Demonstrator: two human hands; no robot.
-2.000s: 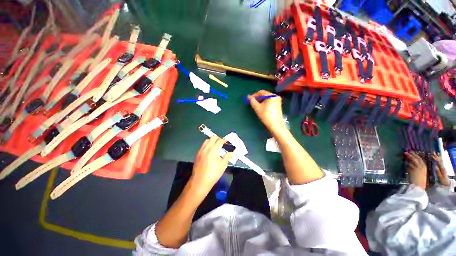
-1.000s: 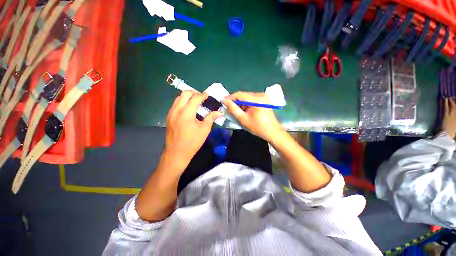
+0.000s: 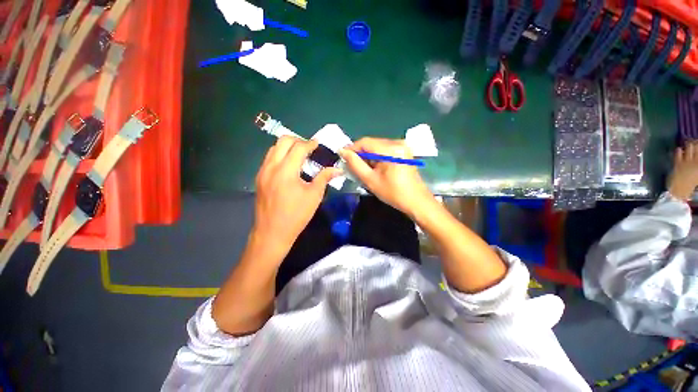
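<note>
A wristwatch (image 3: 324,156) with a dark squarish case lies on a white wipe (image 3: 334,136) near the bench's front edge. Its pale strap (image 3: 277,128) points to the upper left, with a gold-coloured buckle at the end. My left hand (image 3: 289,180) holds the case between thumb and fingers. My right hand (image 3: 389,174) holds a blue stick tool (image 3: 390,159) like a pencil. The stick's left end is at the case's right side, hidden by my fingers, so I cannot tell if it touches.
At the left stands an orange-red tray (image 3: 162,92) of pale-strap watches. At the back lie blue sticks (image 3: 285,28) with white wipes and a blue cap (image 3: 358,35). To the right are crumpled plastic (image 3: 441,86), red scissors (image 3: 506,89), blister trays (image 3: 577,138), navy-strap watches and another person's sleeve (image 3: 643,264).
My right hand came from the back of the bench to the watch between two and one seconds ago, bringing the blue stick. Since then both hands have stayed almost the same.
</note>
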